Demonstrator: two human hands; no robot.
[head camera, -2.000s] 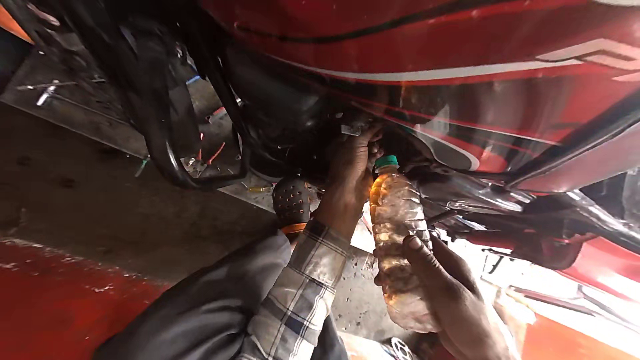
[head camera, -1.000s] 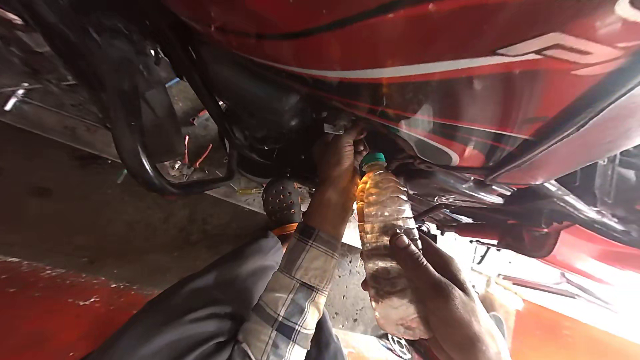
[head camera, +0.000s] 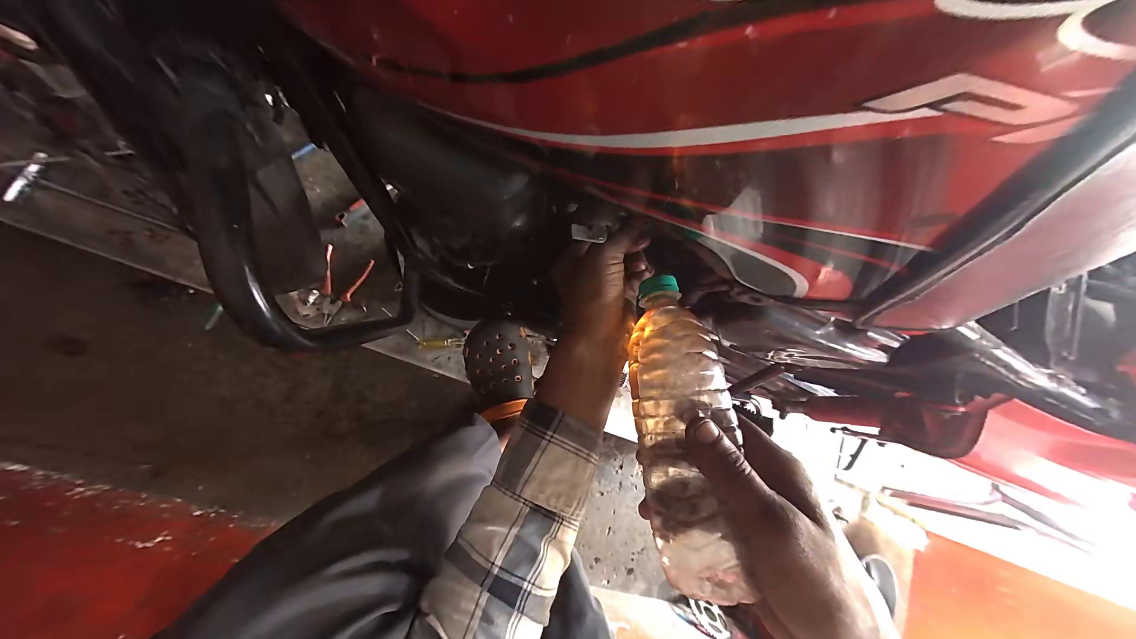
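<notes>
My right hand (head camera: 772, 515) grips a ribbed clear plastic bottle (head camera: 679, 382) with a green cap (head camera: 658, 286), its capped end up beside my left wrist. Light shines amber through the bottle's upper left side. My left hand (head camera: 612, 266), in a checked sleeve, reaches in under the red body panel (head camera: 754, 133) of a motorcycle, close to a small metal piece (head camera: 589, 232). Its fingers are bent and partly hidden in shadow, so what they touch cannot be made out. The bottle's cap is close to those fingers.
A black tubular crash guard (head camera: 232, 266) curves down at the left. Beyond it, pliers with red handles (head camera: 342, 284) and a socket tool (head camera: 25, 177) lie on the floor. A perforated dark shoe (head camera: 499, 359) is below my left forearm. Shiny metal parts (head camera: 799, 342) run to the right.
</notes>
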